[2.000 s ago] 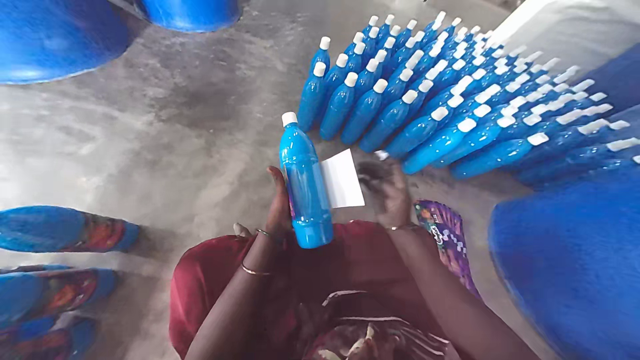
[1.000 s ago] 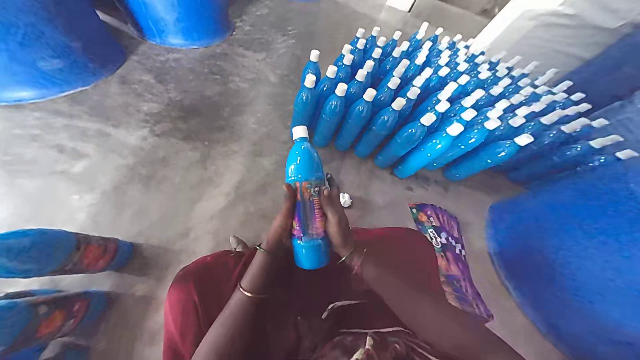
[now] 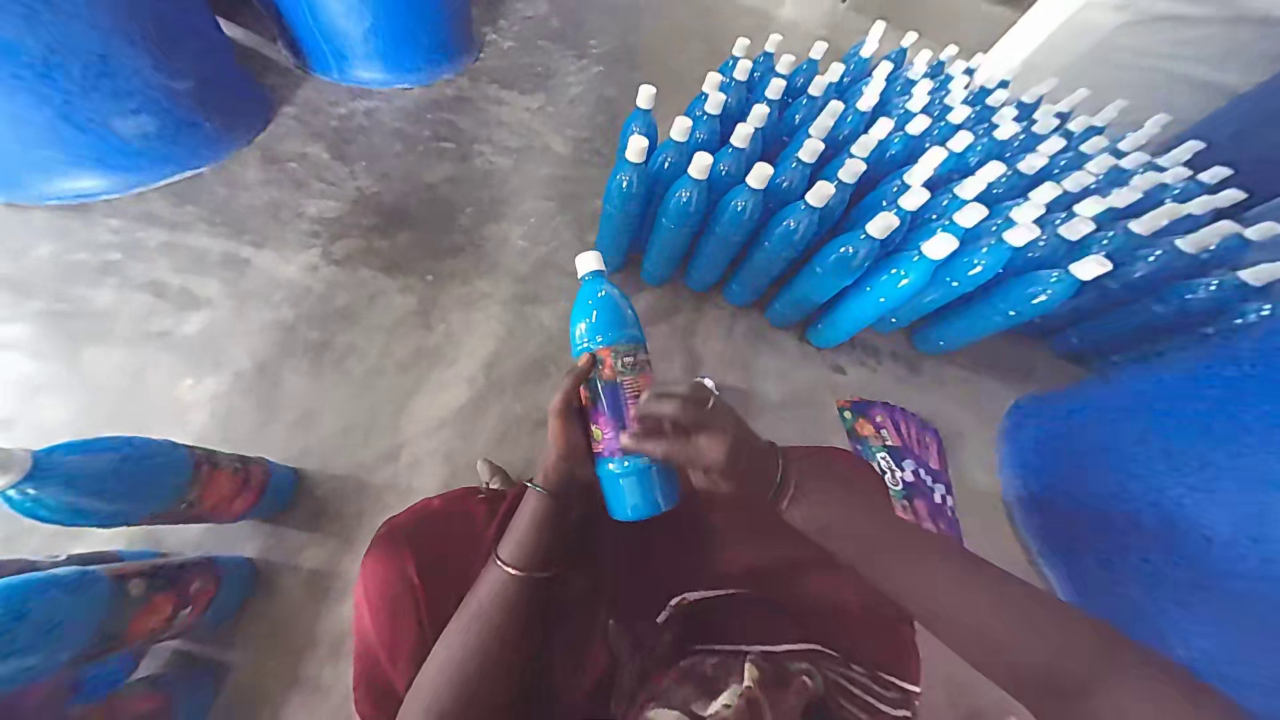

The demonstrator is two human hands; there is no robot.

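Observation:
A blue plastic bottle [image 3: 608,318] with a white screw cap stands nearly upright above my lap, leaning slightly left. A colourful printed label [image 3: 612,395] lies around its middle. My left hand [image 3: 568,425] holds the bottle from the left side, thumb near the label's upper edge. Against the label's right part rest the fingers of my right hand [image 3: 695,430], somewhat blurred; they do not wrap the bottle. To the right of my knees a fanned stack of printed purple labels [image 3: 905,465] lies on the floor.
Many capped blue bottles [image 3: 790,240] without visible labels stand in rows ahead and right. Labelled bottles [image 3: 150,480] are at the left. Large blue drums [image 3: 1150,490] are at the right and upper left [image 3: 110,100]. The floor [image 3: 330,270] is grey concrete.
Two seconds ago a white-backed sheet stuck out from the bottle's right side; now a printed label lies on the bottle. Since one second ago my right hand has moved from gripping the bottle to the label's front.

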